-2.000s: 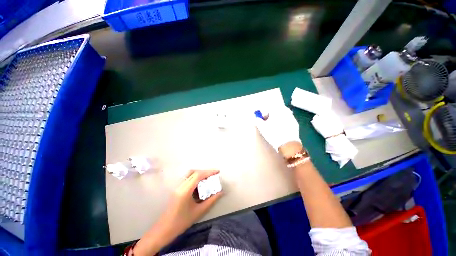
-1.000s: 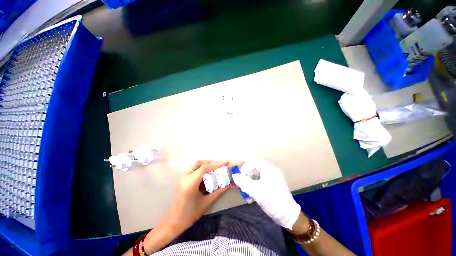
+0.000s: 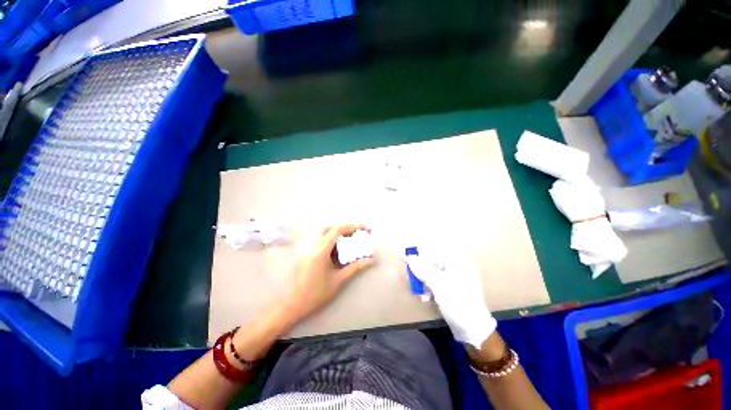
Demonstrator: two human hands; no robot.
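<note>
My bare left hand (image 3: 319,272) is closed around a joined row of white moulded parts (image 3: 353,247) above the front middle of the tan board (image 3: 449,216). My gloved right hand (image 3: 455,295) holds a small blue hand tool (image 3: 413,271) just to the right, apart from the parts. More white moulded parts (image 3: 244,235) lie at the board's left edge. A small white part (image 3: 391,177) lies near the board's back middle, washed out by glare.
A large blue parts tray (image 3: 152,180) stands at the left. A white roll (image 3: 551,157), bundled white cloth (image 3: 591,228) and clear plastic bag (image 3: 657,217) lie at the right. Bottles stand in a blue basket (image 3: 621,132). A blue storage bin (image 3: 571,340) is at lower right.
My right hand and the blue tool have moved away from the white parts, to the right. My left hand still holds the parts. The view has shifted, showing more of the left tray.
</note>
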